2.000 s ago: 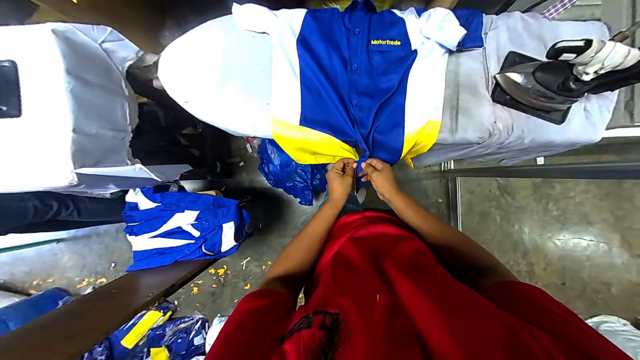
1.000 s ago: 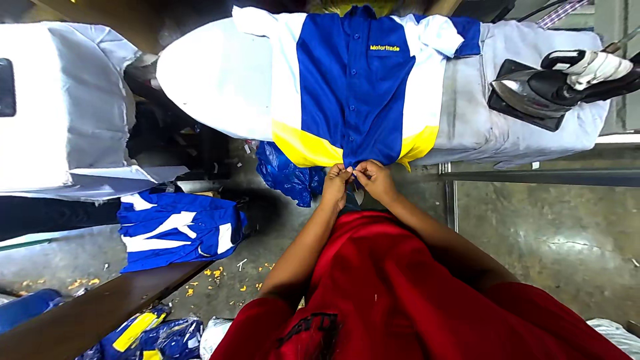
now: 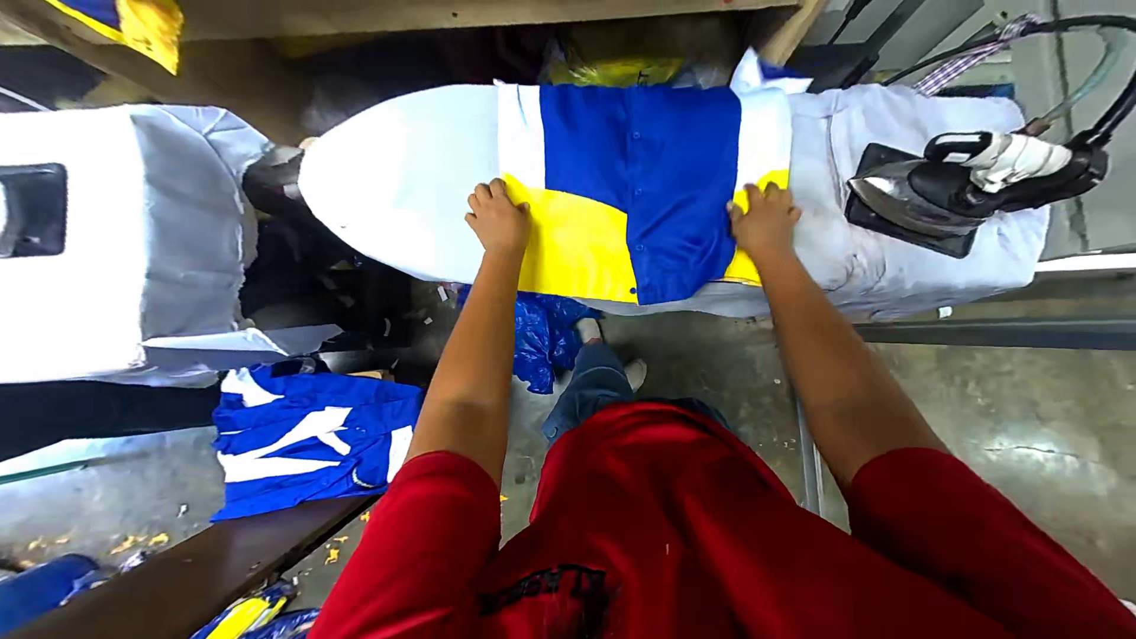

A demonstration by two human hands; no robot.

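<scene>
A blue, white and yellow buttoned shirt (image 3: 679, 169) lies front up across a padded ironing board (image 3: 399, 177), its upper part over the far edge. My left hand (image 3: 499, 216) rests on the shirt's left side edge, at the yellow panel, fingers partly curled. On the opposite side edge, my right hand (image 3: 763, 219) touches the other yellow panel. Whether either hand pinches the cloth is hard to tell. To the right of the shirt, a steam iron (image 3: 932, 191) with a cloth-wrapped handle sits on a dark rest pad (image 3: 951, 240).
Another padded board (image 3: 186, 240) stands at the left. A blue and white garment (image 3: 302, 435) lies over a dark beam (image 3: 222, 550) at lower left. Blue plastic (image 3: 543, 337) is below the board. The iron's cable and hose (image 3: 1105, 62) run to the upper right.
My hands have moved apart, from together at the shirt's button front by the hem to its two side edges. The shirt has shifted away over the board, its collar out of sight. The view has shifted.
</scene>
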